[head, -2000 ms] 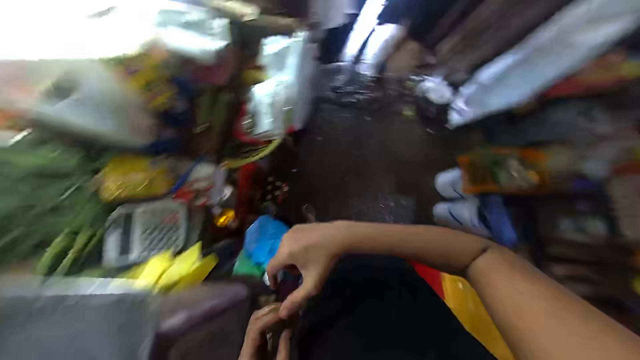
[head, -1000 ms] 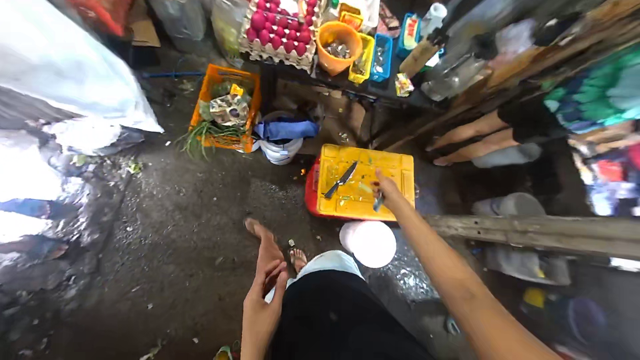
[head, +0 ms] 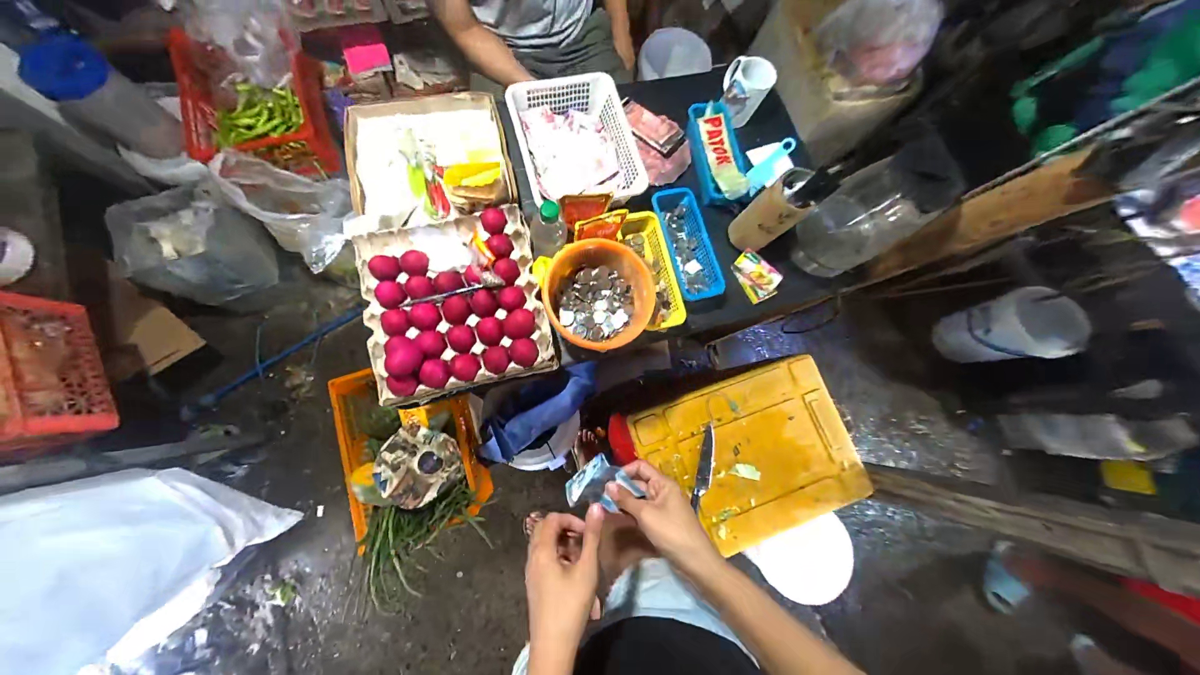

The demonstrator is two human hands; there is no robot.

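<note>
Blue banknotes (head: 591,480), bent and partly folded, are pinched in my right hand (head: 661,511) above the floor, just left of a yellow plastic lid (head: 797,450). My left hand (head: 562,562) is raised beside them, thumb up near the notes and fingers curled; whether it touches them is unclear. A kitchen knife (head: 704,461) and green scraps lie on the yellow lid. Beyond my hands, an orange bowl (head: 647,281) of coins stands on the dark table, with a yellow basket (head: 667,281) and a blue basket (head: 701,258) to its right.
A tray of magenta eggs (head: 427,343) sits at the table's left edge. Behind are a white basket (head: 630,159) of papers and a seated person (head: 534,37). An orange crate (head: 347,450) with green leaves stands on the floor, left of a white bucket (head: 548,455). A white stool (head: 816,562) is at right.
My right hand has come back from over the yellow lid toward my left hand, and holds blue notes. The view has shifted toward the table.
</note>
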